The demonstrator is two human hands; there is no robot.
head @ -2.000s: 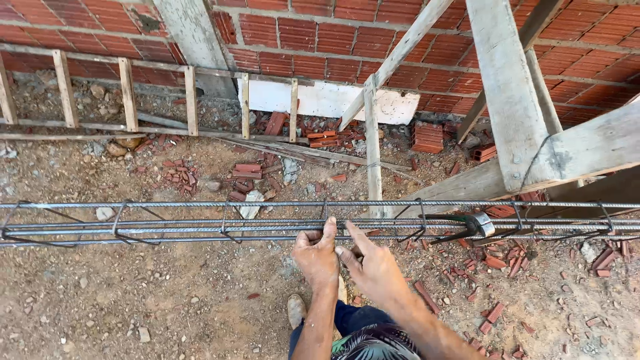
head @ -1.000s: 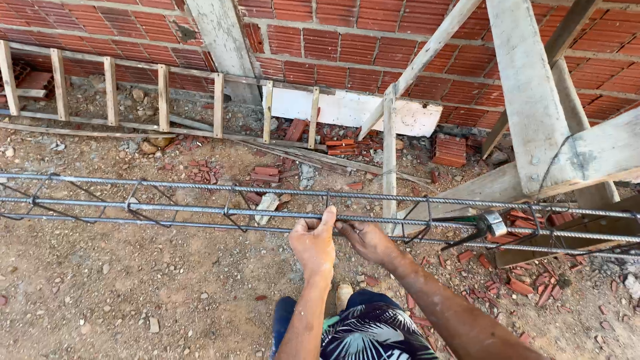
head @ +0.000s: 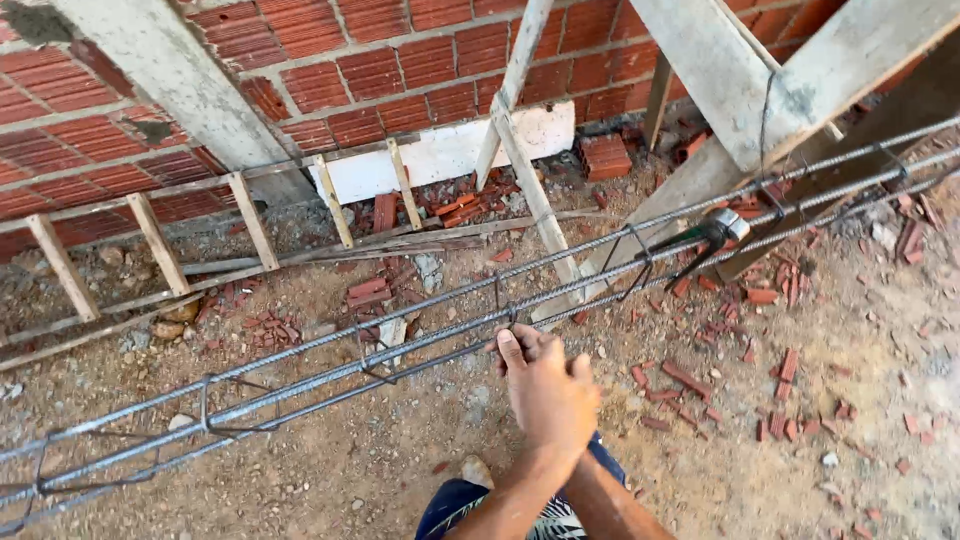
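A long rebar cage [head: 442, 326] with steel stirrups runs on a slant across the head view. My left hand [head: 547, 390] is curled just below its middle bars, fingertips close to a stirrup joint; whatever is between them is too small to make out. Crossing under the left wrist, my right hand [head: 583, 369] is mostly hidden behind the left one, beside the same joint. To the right of both hands, a hammer [head: 727, 225] with a metal head and dark handle rests among the bars.
Behind the cage stand a hollow-brick wall [head: 427, 67], a wooden ladder-like frame [head: 251, 221] and a white board [head: 450, 154]. Large timber planks [head: 750, 97] cross at the upper right. Broken brick pieces [head: 686, 379] litter the dirt ground.
My hands were side by side on the bars; now the left overlaps the right, with the forearms crossed. The view has tilted and come closer.
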